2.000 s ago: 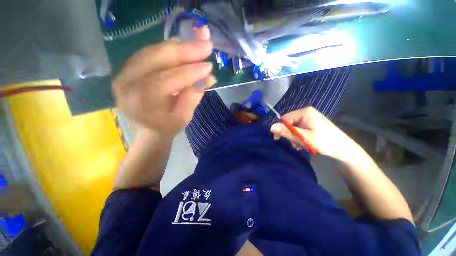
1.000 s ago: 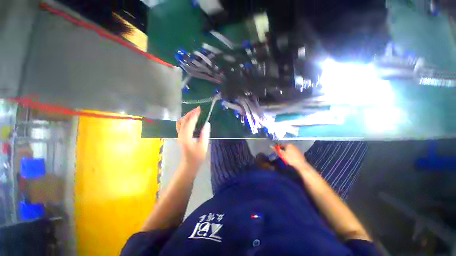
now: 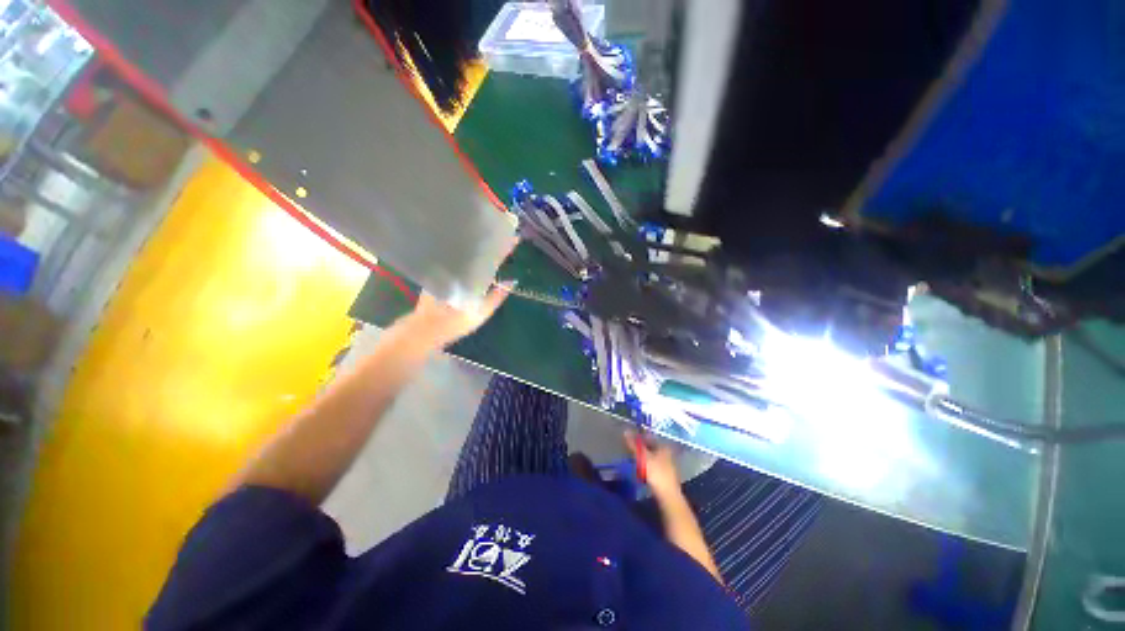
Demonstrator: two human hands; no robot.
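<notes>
My left hand (image 3: pixel 459 318) is at the near end of a large grey flat tray (image 3: pixel 358 136) with red edges. The tray partly covers its fingers, so I cannot tell whether it holds anything. My right hand (image 3: pixel 664 473) is low at the bench's front edge, closed on small scissors with red handles (image 3: pixel 640 459); the blades are hard to make out. A pile of grey ribbon cables (image 3: pixel 607 351) with blue connectors and frayed whitish ends lies on the green mat (image 3: pixel 518 136) between and beyond my hands.
A bundle of ribbon cables (image 3: pixel 629 121) lies farther back, beside a clear plastic box (image 3: pixel 531 35). A dark machine or lamp body hangs over the middle right, with a blue panel (image 3: pixel 987 148) behind. A coiled cord (image 3: pixel 987 425) lies at right. Bright glare covers the mat's right part.
The view has turned and shows more of the bench's back. My left hand has gone from beside a thin pale strip near the pile to the grey tray's end. My right hand keeps the scissors.
</notes>
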